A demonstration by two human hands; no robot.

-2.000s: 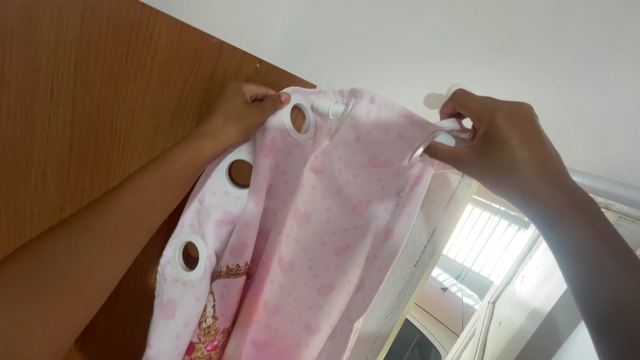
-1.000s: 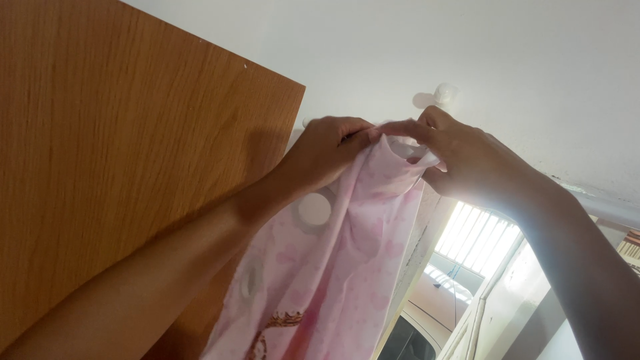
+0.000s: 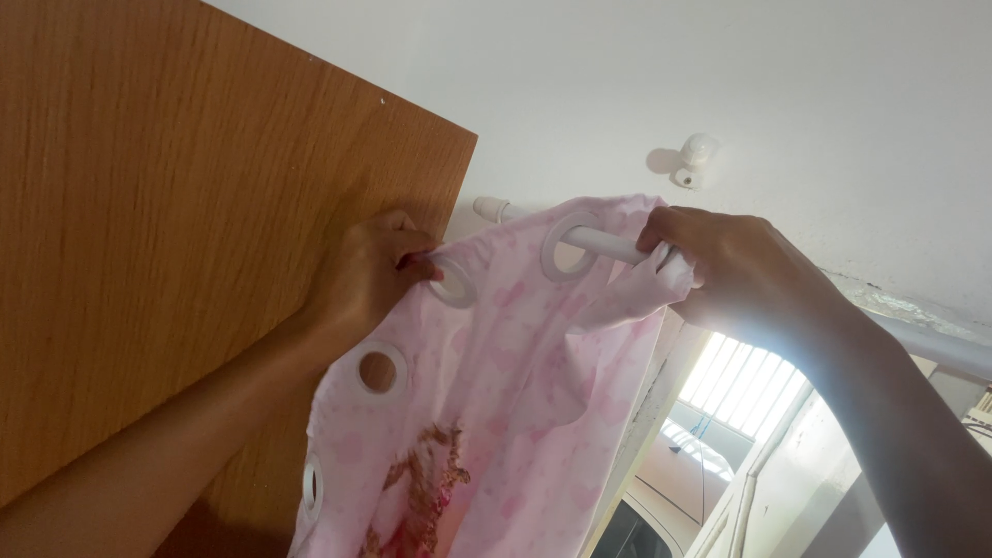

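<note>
A pink patterned curtain point(image 3: 496, 364) with white eyelet rings hangs between my hands. A white curtain rod point(image 3: 604, 242) passes through one eyelet point(image 3: 552, 252) near the top, and its capped end point(image 3: 490, 209) shows behind the cloth at the left. My right hand point(image 3: 721, 263) grips the rod and the bunched cloth around it. With thumb and fingers, my left hand point(image 3: 380, 267) pinches the curtain's top edge beside another eyelet point(image 3: 452, 282). Lower on the left edge are more eyelets point(image 3: 380, 372) with no rod through them. My right fingers partly hide the rod's right part.
A wooden panel point(image 3: 194, 194) fills the left side, its corner close behind my left hand. On the white wall point(image 3: 573, 93) is a small white bracket point(image 3: 690, 167) above my right hand. A window or door opening with bars point(image 3: 736, 372) lies at lower right, a vehicle outside.
My left hand has moved left, away from my right hand, spreading the cloth that was bunched between them a second ago. The rod through the eyelet has come into plain sight.
</note>
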